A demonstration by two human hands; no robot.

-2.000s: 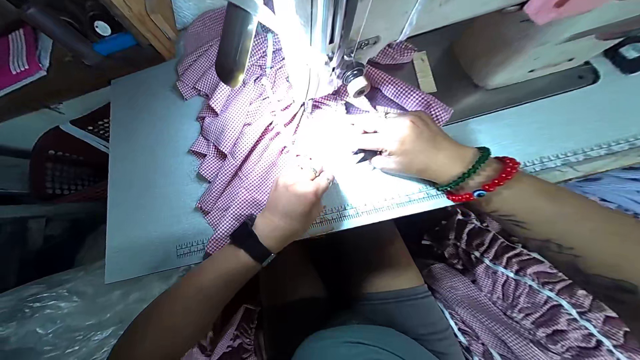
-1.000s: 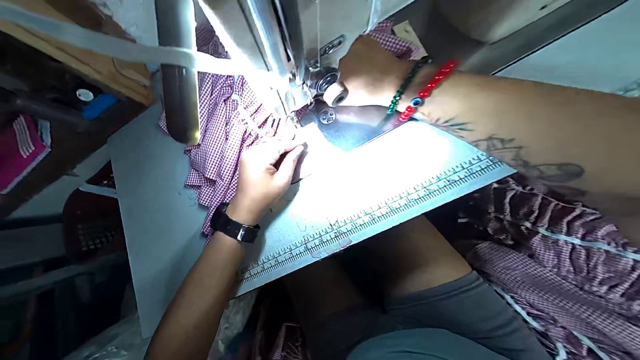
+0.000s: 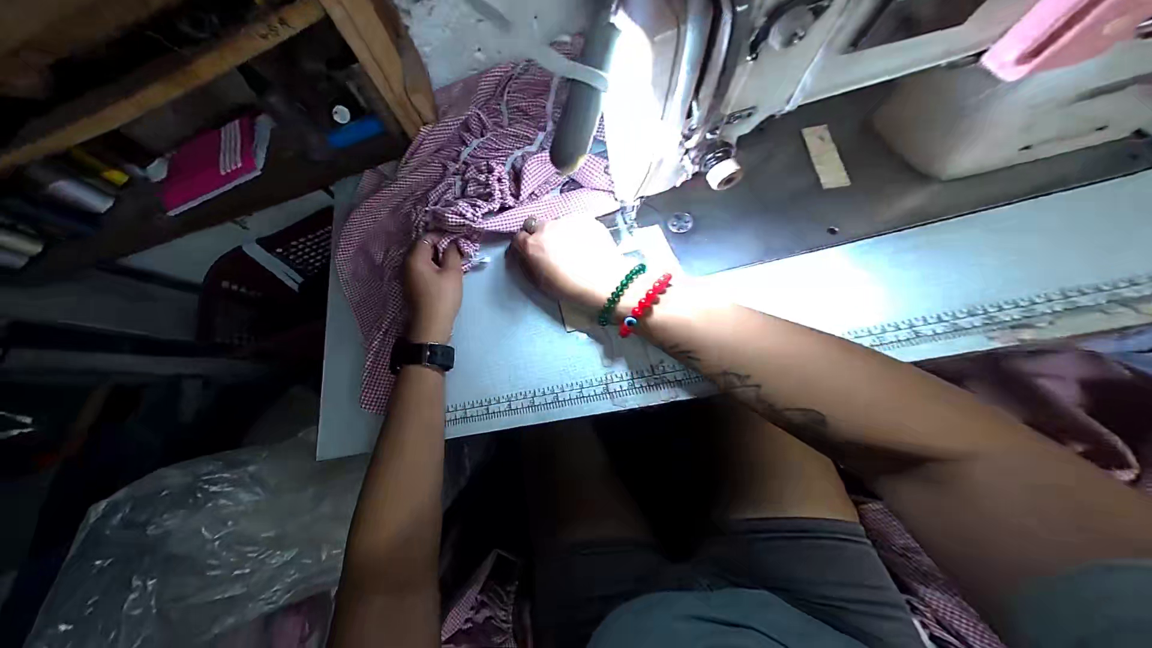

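Note:
Red-and-white checked fabric [image 3: 378,234], gathered into ruffles, lies on the left part of the sewing machine table [image 3: 513,351]. My left hand [image 3: 435,283], with a black watch on its wrist, pinches the fabric's gathered edge. Beside it, my right hand [image 3: 562,261], wearing green and red bead bracelets, has its fingers closed at a strip of the same fabric; its fingertips are partly hidden. The needle and presser foot [image 3: 628,216] of the sewing machine [image 3: 675,99] are just right of and above my right hand, in glaring lamp light.
A printed ruler [image 3: 576,393] runs along the table's front edge. Wooden shelves [image 3: 180,76] with a pink packet [image 3: 216,165] stand at the upper left. Clear plastic sheeting [image 3: 225,531] lies at the lower left. More checked fabric [image 3: 936,576] hangs at the lower right.
My right hand has moved from behind the presser foot to its left, beside my left hand. The fabric is now bunched at the table's left part. The view has shifted.

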